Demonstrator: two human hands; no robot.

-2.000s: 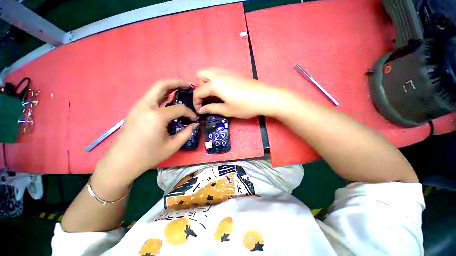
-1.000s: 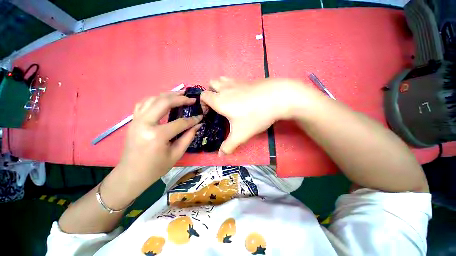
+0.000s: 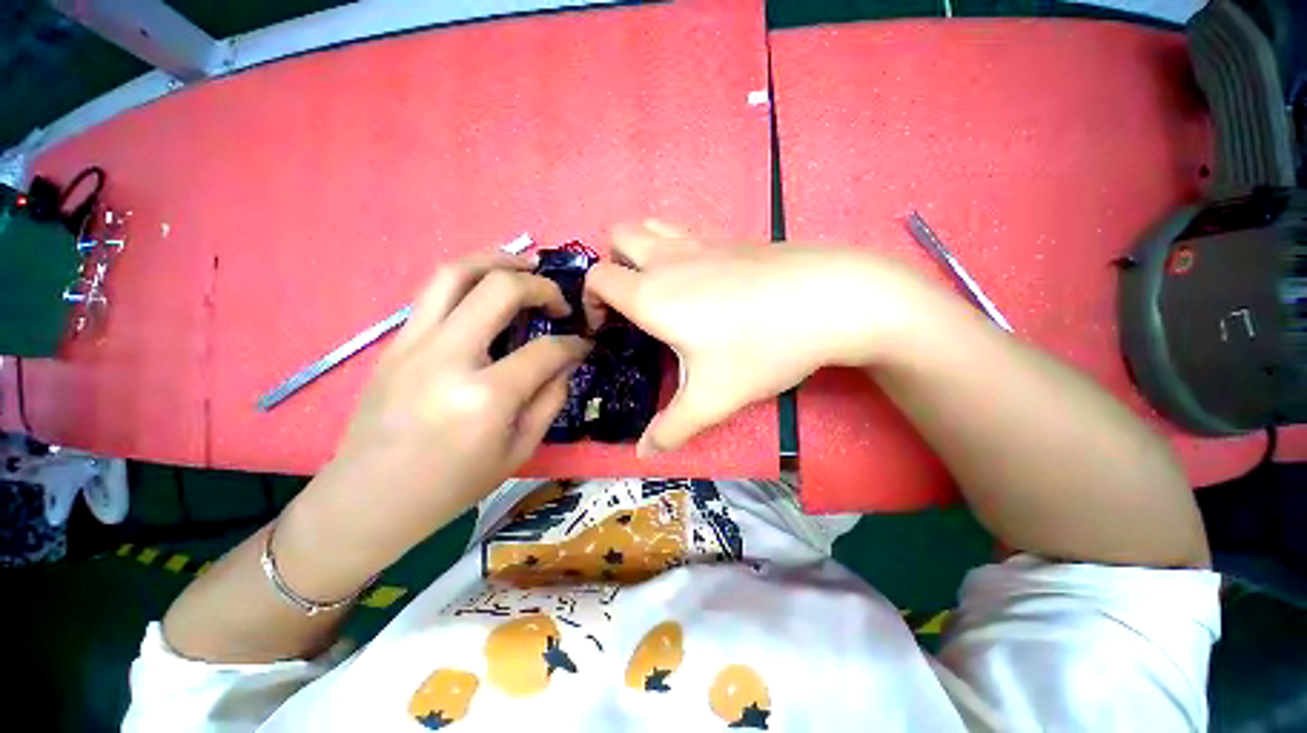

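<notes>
The black device body (image 3: 563,264) lies on the red mat in front of me, with a thin red loop at its top end. The rear cover (image 3: 624,390), black with a pale mark, lies close against its right side. My left hand (image 3: 480,344) grips the body from the left, fingertips on its upper face. My right hand (image 3: 688,322) reaches over from the right, fingertips at the body's upper part and thumb beside the cover's lower right edge. The fingers hide much of both halves and any small part between them.
A metal strip (image 3: 337,355) lies left of the hands, partly behind the left one. A thin silver tool (image 3: 958,269) lies on the right mat. A grey-brown unit (image 3: 1218,322) stands far right. A green box (image 3: 36,287) and shiny metal pieces (image 3: 98,265) are far left.
The rear cover, earlier apart at the right of the body, now lies close beside it. My right hand has come down around the cover's right side, and its thumb is now low beside it.
</notes>
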